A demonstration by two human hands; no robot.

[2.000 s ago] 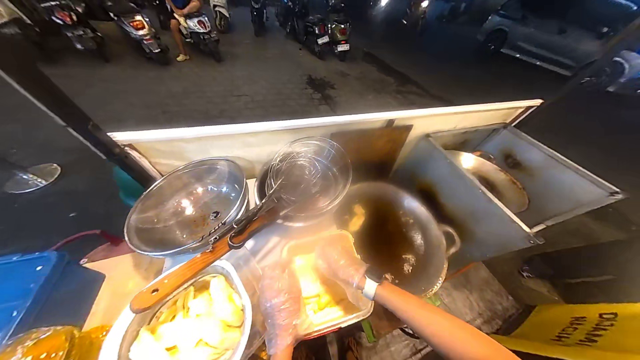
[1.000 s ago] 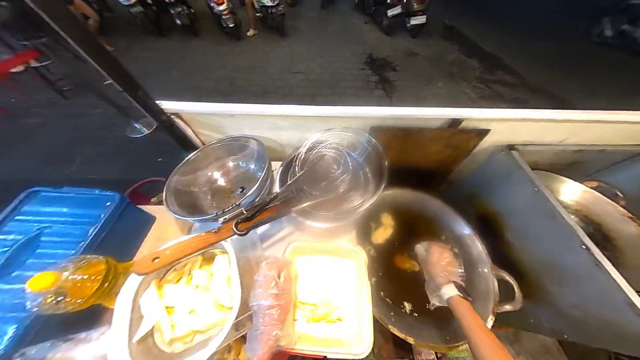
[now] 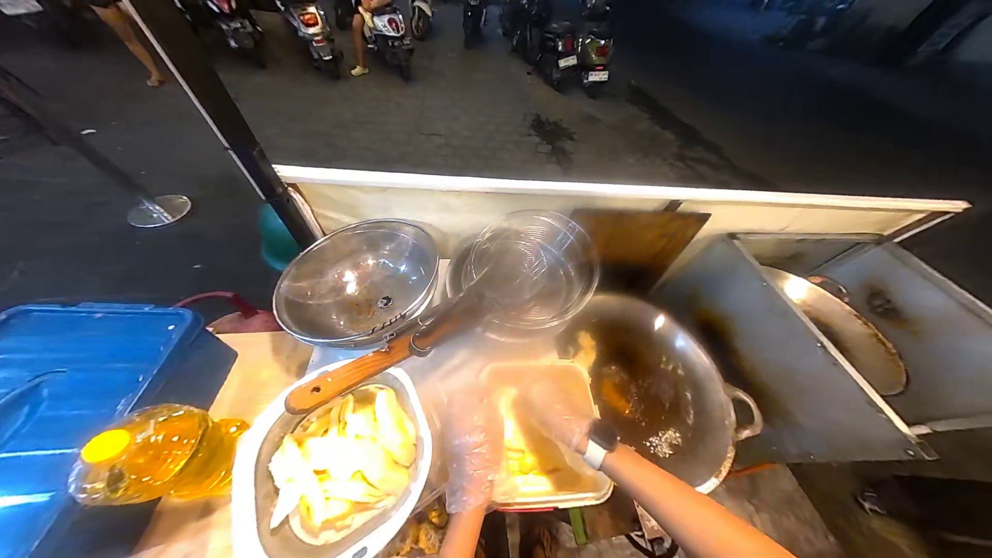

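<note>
My right hand (image 3: 559, 411), in a clear plastic glove with a watch at the wrist, is over the rectangular tub of battered pieces (image 3: 523, 465); blur hides whether its fingers hold anything. My left hand (image 3: 470, 449), also gloved, rests upright at the tub's left side, its grip unclear. Right of the tub, a large wok (image 3: 697, 387) holds dark oil with frying pieces (image 3: 616, 391) and bubbles. On the left stands a white oval basin (image 3: 249, 488) of pale sliced pieces (image 3: 349, 457). A wooden-handled strainer (image 3: 353, 377) lies across the basin's far edge, its round wire head behind the tub.
A metal bowl (image 3: 356, 283) stands behind the basin. Left are an oil bottle (image 3: 155, 453) and a blue lidded box (image 3: 85, 364). Metal partitions (image 3: 783, 364) flank a second pan (image 3: 845, 333) at right. A low white-edged wall (image 3: 620, 188) borders the stall; parked motorbikes are beyond.
My right hand has moved from above the wok back left to the tub. Two seconds ago it was also at the tub. My left hand stays beside the tub.
</note>
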